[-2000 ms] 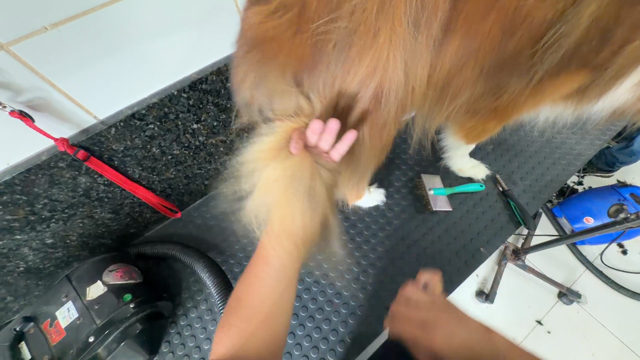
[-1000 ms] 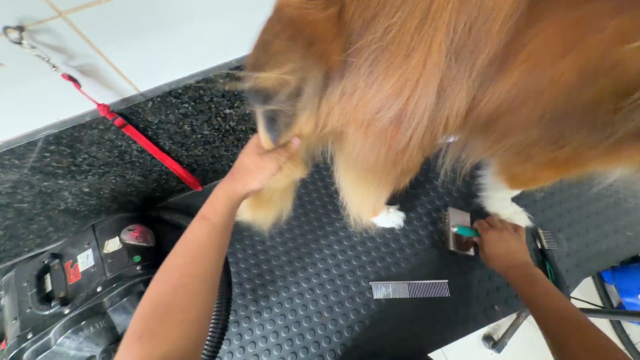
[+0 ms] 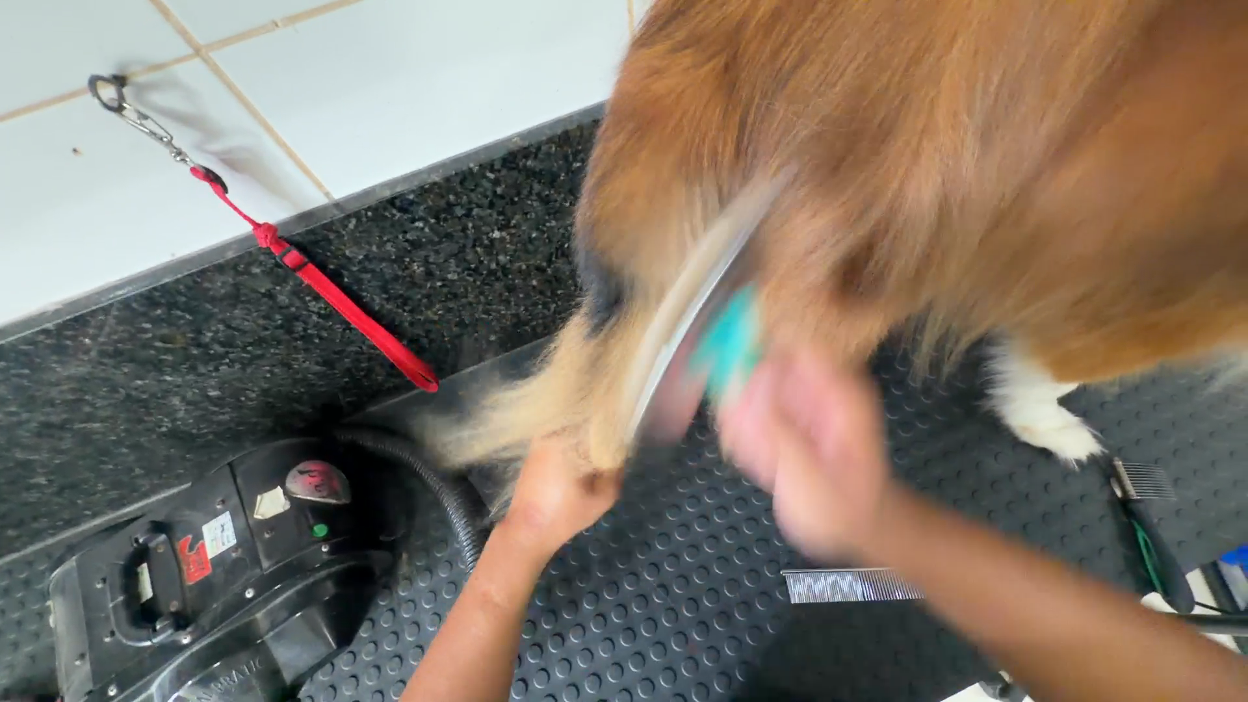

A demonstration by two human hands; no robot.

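A long-haired brown dog (image 3: 877,175) stands on a black studded rubber mat (image 3: 624,585), its head out of view. My left hand (image 3: 565,492) is closed around a lock of pale long hair (image 3: 546,390) at the dog's rear end. My right hand (image 3: 809,439), blurred by motion, grips the teal handle of a slicker brush (image 3: 697,341), whose head lies against the hair just above my left hand. On the mat below my right hand lies a metal grooming comb (image 3: 848,585). One white paw (image 3: 1053,424) shows at the right.
A black pet dryer (image 3: 234,565) with a ribbed hose (image 3: 439,487) stands at lower left. A red grooming leash (image 3: 341,312) hangs from a wall ring over a speckled granite strip (image 3: 468,234). A black-handled rake comb (image 3: 1146,517) lies by the mat's right edge.
My right hand has lifted the slicker brush from the mat and brought it left to the dog's rear. My left hand now holds a lock of hair drawn out away from the body.
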